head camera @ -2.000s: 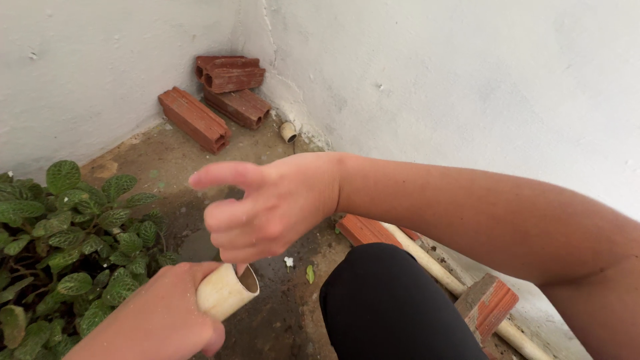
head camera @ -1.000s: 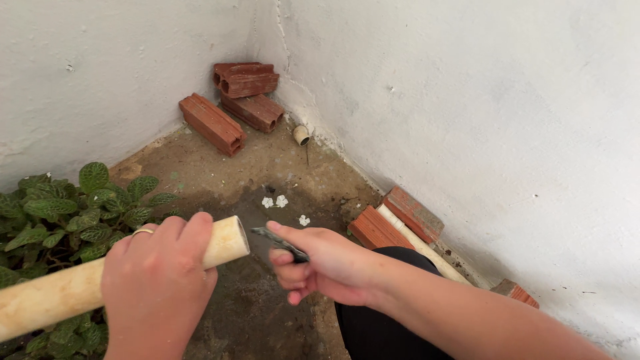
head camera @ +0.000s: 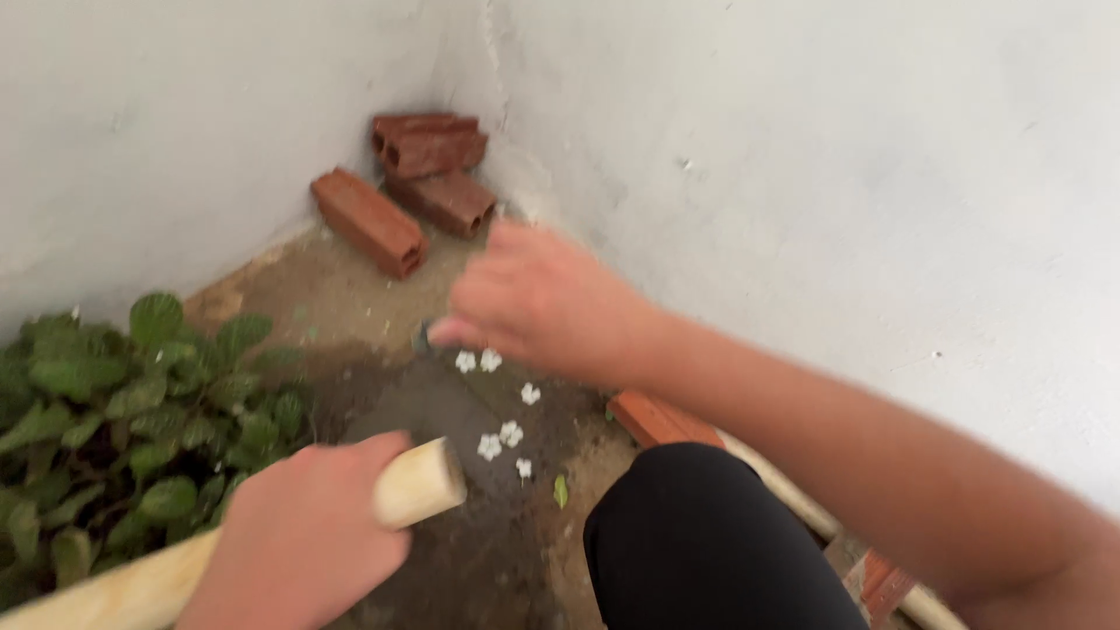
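Note:
My left hand (head camera: pixel 306 525) grips a cream-coloured plastic pipe (head camera: pixel 420 486) near its open end, at the lower left. The pipe slants down to the left edge. Farther forward, over the wet ground, is my right hand (head camera: pixel 525 297), blurred, with its fingers curled. A small dark piece shows by its fingertip; whether the dark tool seen earlier is in this hand cannot be told. Between and below the hands, several small white flowers (head camera: pixel 510 433) lie on the ground, with a small green leaf (head camera: pixel 560 492) to their right.
Hollow red clay bricks (head camera: pixel 372 223) lie in the corner of the white walls (head camera: pixel 787 175). A leafy green plant (head camera: pixel 157 411) fills the left side. My knee in black cloth (head camera: pixel 709 534) is at the lower middle. Beside it, another pipe (head camera: pixel 779 481) and more bricks (head camera: pixel 661 420) run along the wall.
One second ago my right hand held a dark tool beside the pipe's end; now it is farther forward, away from the pipe. More white flowers show on the ground.

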